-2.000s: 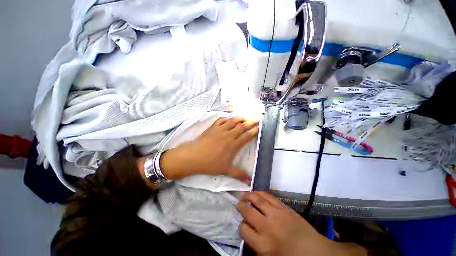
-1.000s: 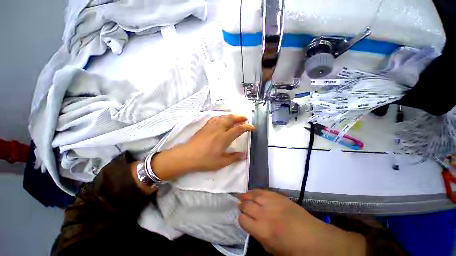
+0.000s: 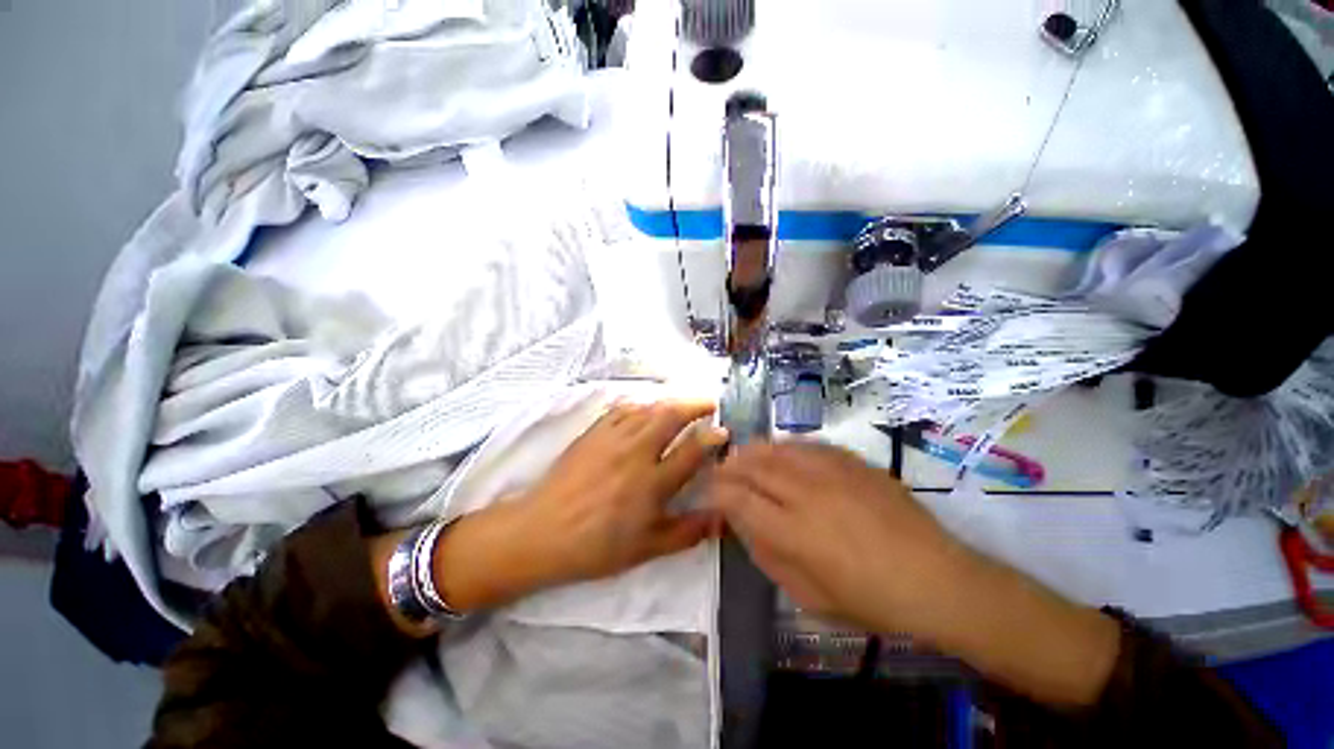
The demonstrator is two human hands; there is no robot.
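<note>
The pale grey-white garment piece [image 3: 381, 373] lies heaped left of the needle and runs down past the table's front edge. My left hand [image 3: 622, 490] rests on its smooth white patch [image 3: 585, 603], fingers spread, thumb and index finger near the edge. My right hand [image 3: 819, 527] is beside it, fingertips at the garment's edge just below the presser foot; whether they pinch cloth is hidden. The dark-grey band [image 3: 743, 644] runs down beneath my right hand. The presser foot area is partly washed out by bright light.
The sewing machine head [image 3: 966, 132] stands at the back. The grey cylindrical attachment [image 3: 797, 388] is right of the foot. Woven labels [image 3: 1010, 351], a pink and blue item [image 3: 980, 457] and orange-red scissors [image 3: 1302, 578] lie to the right. A black cord hangs over the front edge.
My right hand has moved up from the table's front edge to beside my left fingertips. The view has shifted, showing more of the machine head. My left fingers are drawn closer to the edge.
</note>
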